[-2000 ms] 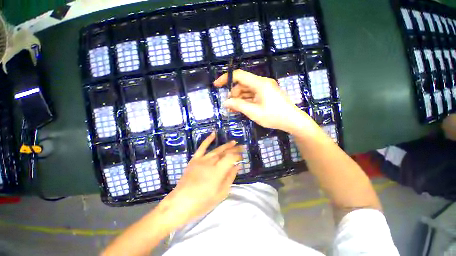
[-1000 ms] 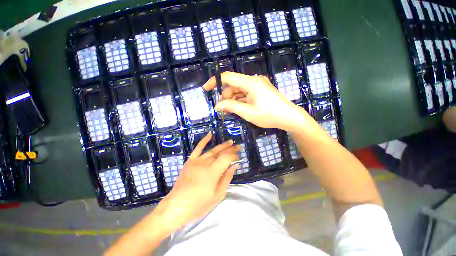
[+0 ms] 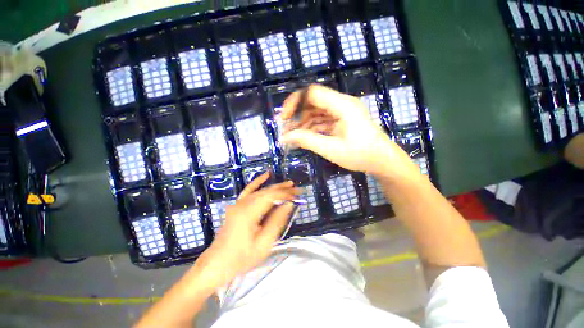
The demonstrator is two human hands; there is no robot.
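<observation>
A large glossy black blister tray (image 3: 182, 95) has three rows of pockets holding keypad parts (image 3: 235, 62) with pale grids. Some middle-row parts look plain white. My right hand (image 3: 336, 128) is over the middle row, fingers pinched on a slim pen-like tool (image 3: 301, 106) with a dark upper end; its tip is blurred. My left hand (image 3: 253, 221) is over the bottom row near the tray's front edge, with a small pale-edged part (image 3: 292, 203) between thumb and fingers. The part is mostly hidden and blurred. My hands and right forearm cover several pockets.
A black slab (image 3: 40, 144) lies at the left beside a pale fan-like object (image 3: 22, 67), with an orange-yellow item (image 3: 41, 199) and cable below. Filled trays (image 3: 556, 83) stand at the right. Another person's dark sleeve (image 3: 535, 202) is at the right edge.
My left fingers have drawn slightly left and down, showing more of the pale-edged part. My right hand has shifted slightly right and its tool is more tilted. The camera view has shifted a little.
</observation>
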